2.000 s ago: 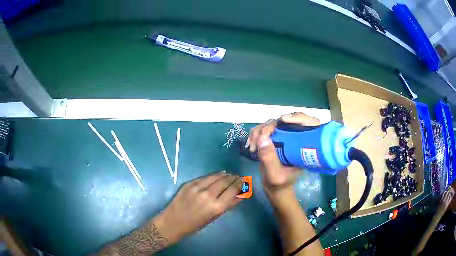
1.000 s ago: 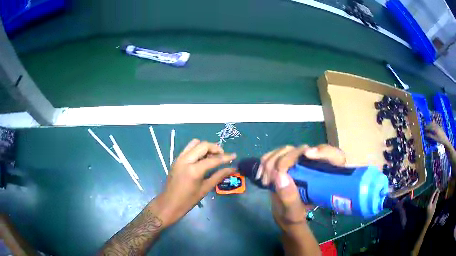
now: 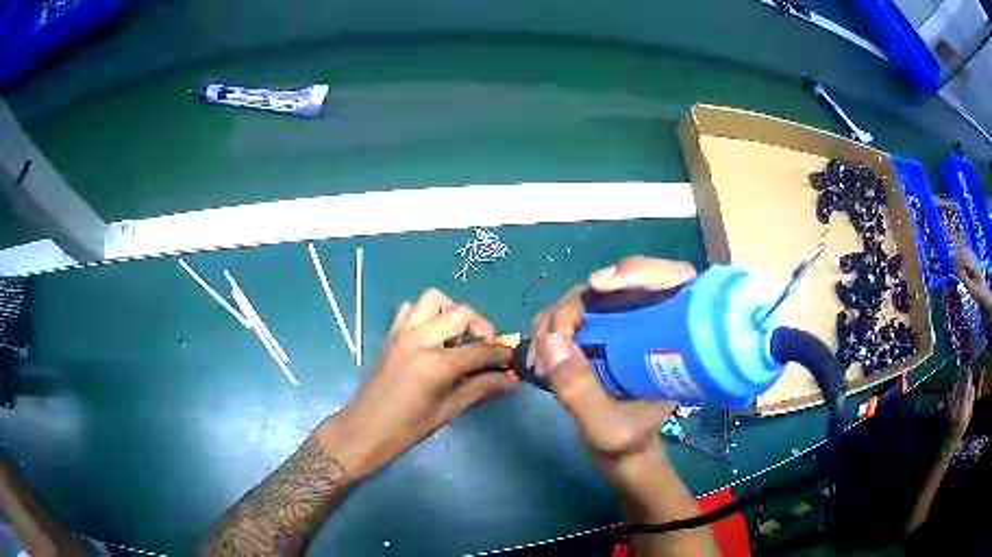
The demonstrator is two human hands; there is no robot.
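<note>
My right hand (image 3: 598, 375) grips the blue electric screwdriver (image 3: 674, 343), which lies nearly level with its black nose pointing left. The nose meets the fingertips of my left hand (image 3: 441, 354) over the orange jig (image 3: 511, 342). Only small orange and yellowish parts of the jig show; the rest, and any unit in it, are hidden by my fingers and the nose. My left fingers are bent together at the jig; whether they hold a screw or a part cannot be seen. A loose heap of silvery screws (image 3: 482, 250) lies just beyond, near the white rail.
A cardboard tray (image 3: 751, 229) with many black wired units stands at right, blue bins (image 3: 922, 218) beside it. White strips (image 3: 335, 292) lie at left. Small pale parts lie near the tray's near corner. A white-and-blue part (image 3: 267, 100) lies beyond the white rail (image 3: 413, 207). Another person's arms show far right.
My left hand has closed in over the jig and the screwdriver's nose has come to it, its body now swung slightly upward in view. The white-and-blue part has moved left.
</note>
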